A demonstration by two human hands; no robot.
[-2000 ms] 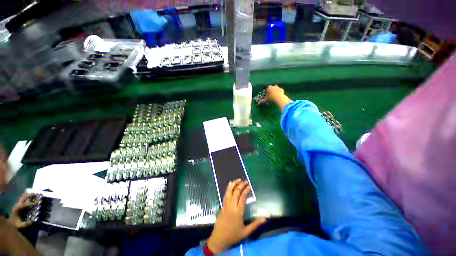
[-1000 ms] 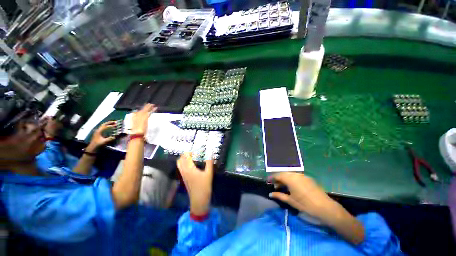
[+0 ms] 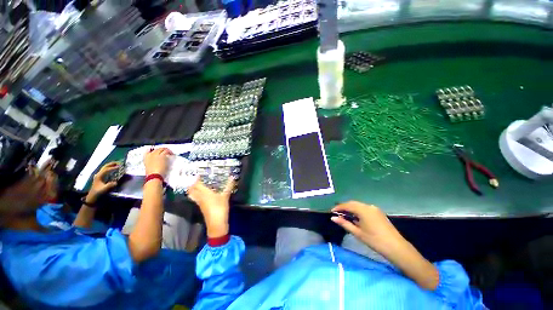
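My left hand [image 3: 212, 203] is at the near end of the rows of silver-green circuit board panels [image 3: 229, 115], thumb and fingers spread around a front panel; whether it grips is unclear. My right hand [image 3: 367, 225] is at the bench's front edge, closed on a thin dark tool that looks like tweezers [image 3: 345, 215]. Between the hands lies the adhesive sheet [image 3: 308, 163], white at its far part and dark grey at its near part. A clear slitted film [image 3: 275, 181] lies left of it. A dark sheet [image 3: 332, 129] is partly behind it.
Tangled green strips [image 3: 394, 130], open red-handled pliers [image 3: 476, 172], a panel [image 3: 461, 103] and a white round base [image 3: 527, 148] are at right. A whitish post [image 3: 331, 75] stands behind the sheet, another panel [image 3: 362, 60] beyond it. A black tray [image 3: 160, 123] and a person's hands [image 3: 156, 162] are at left.
My right hand has come back from beside the post to the front edge. My left hand has moved from the adhesive sheet left to the panels. The view has turned.
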